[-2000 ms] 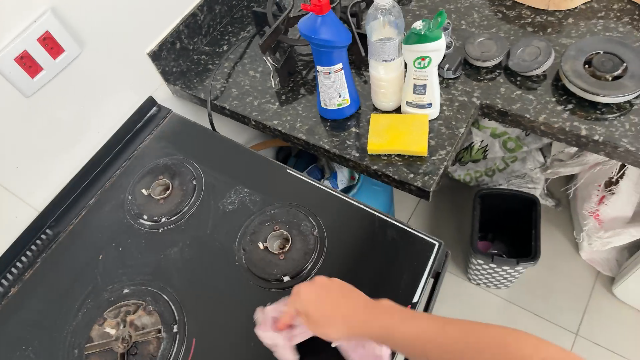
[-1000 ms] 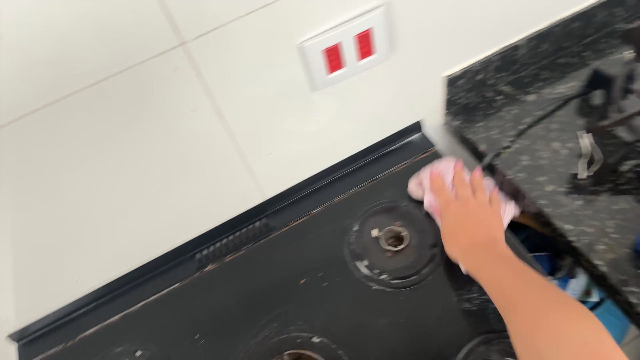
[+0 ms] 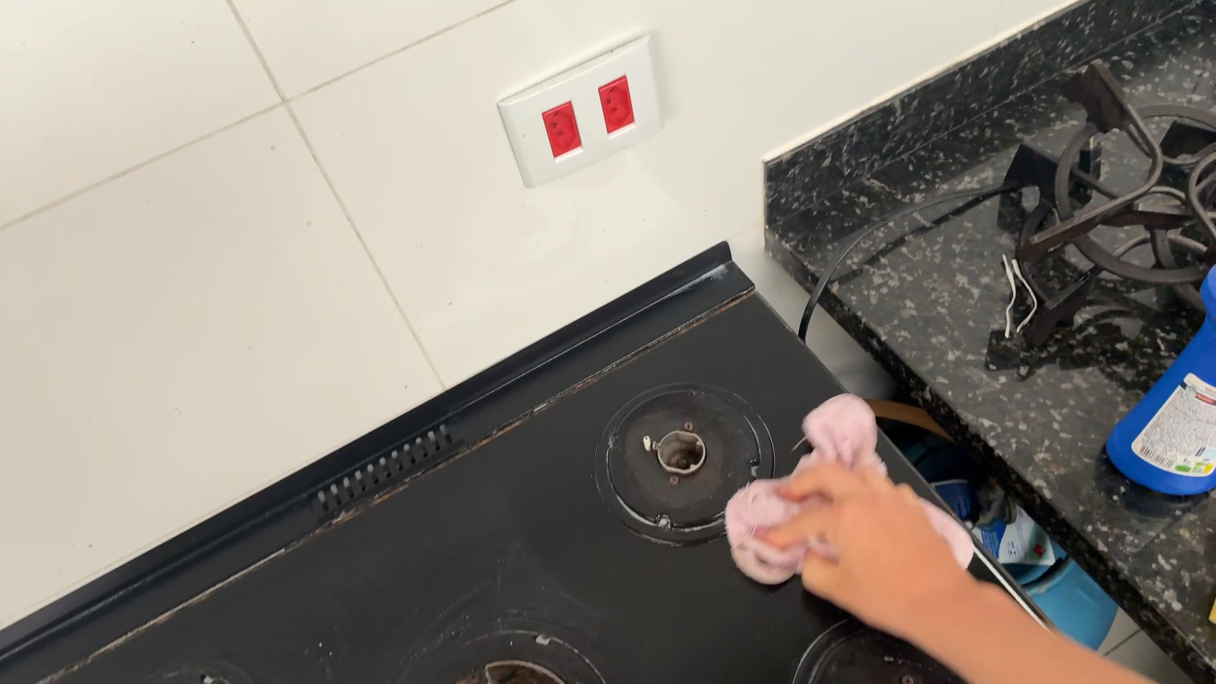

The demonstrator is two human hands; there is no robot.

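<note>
My right hand (image 3: 864, 541) presses a bunched pink cloth (image 3: 841, 432) onto the black stovetop (image 3: 570, 494), near its right edge. Parts of the cloth stick out past my fingers on both sides. Just left of the cloth lies an uncovered burner base (image 3: 682, 454), its cap and grate off. Two more burner bases are cut off by the bottom of the view, one of them a larger burner (image 3: 518, 673) with brownish dirt. Rusty residue runs along the seam at the stove's back rim (image 3: 560, 366). My left hand is out of view.
A granite counter (image 3: 940, 342) stands right of the stove across a narrow gap, with a black cable (image 3: 855, 242) at its corner. On it are black metal pan supports (image 3: 1083, 209) and a blue bottle (image 3: 1173, 418). A blue container (image 3: 1073, 603) sits below. Red sockets (image 3: 589, 114) are on the tiled wall.
One second ago my right hand held the cloth at the stove's back right corner; now it is nearer the front, beside the burner base. The view has swung toward the wall since two seconds ago.
</note>
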